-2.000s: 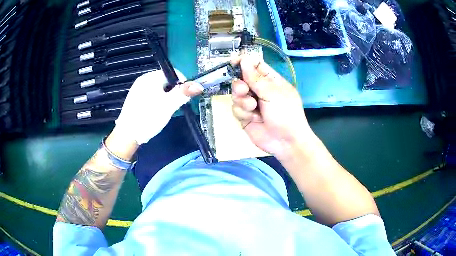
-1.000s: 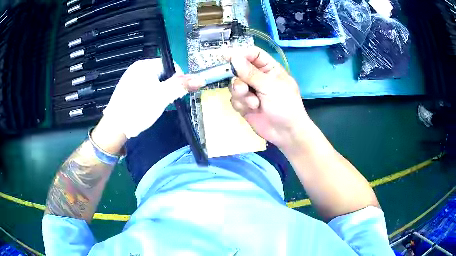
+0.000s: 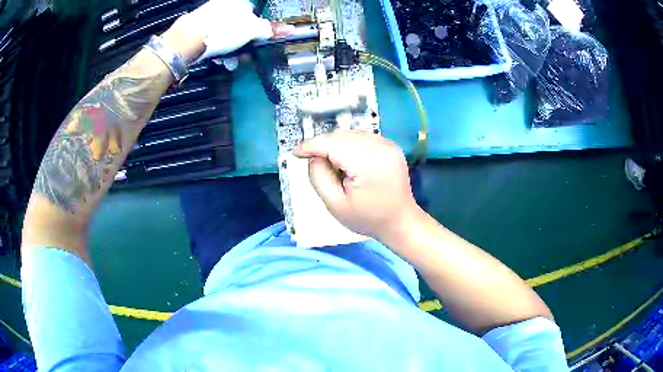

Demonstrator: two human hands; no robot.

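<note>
My gloved left hand [image 3: 231, 27] is at the upper left, closed on a tubular unit. The unit's silver end section [image 3: 299, 33] lies across the fixture's clamp area, beside the brass-coloured and silver block [image 3: 302, 59]; the glove hides part of the unit. My bare right hand [image 3: 363, 178] is over the near end of the assembly fixture [image 3: 291, 116], fingers curled, just nearer than a pale silver crossbar [image 3: 333, 107]. Whether it grips anything is hidden. The cream-white plate [image 3: 309, 211] lies partly under it.
The black parts tray [image 3: 218, 166] with units in rows is at left, partly behind my left arm. The blue bin [image 3: 458, 73] of black pieces and clear plastic bags [image 3: 571, 80] are at right. A yellowish air hose [image 3: 416, 94] curves right of the fixture.
My left hand has moved up and forward with the unit, bringing its silver end to the clamp area. My right hand has left the unit's end and moved down over the plate.
</note>
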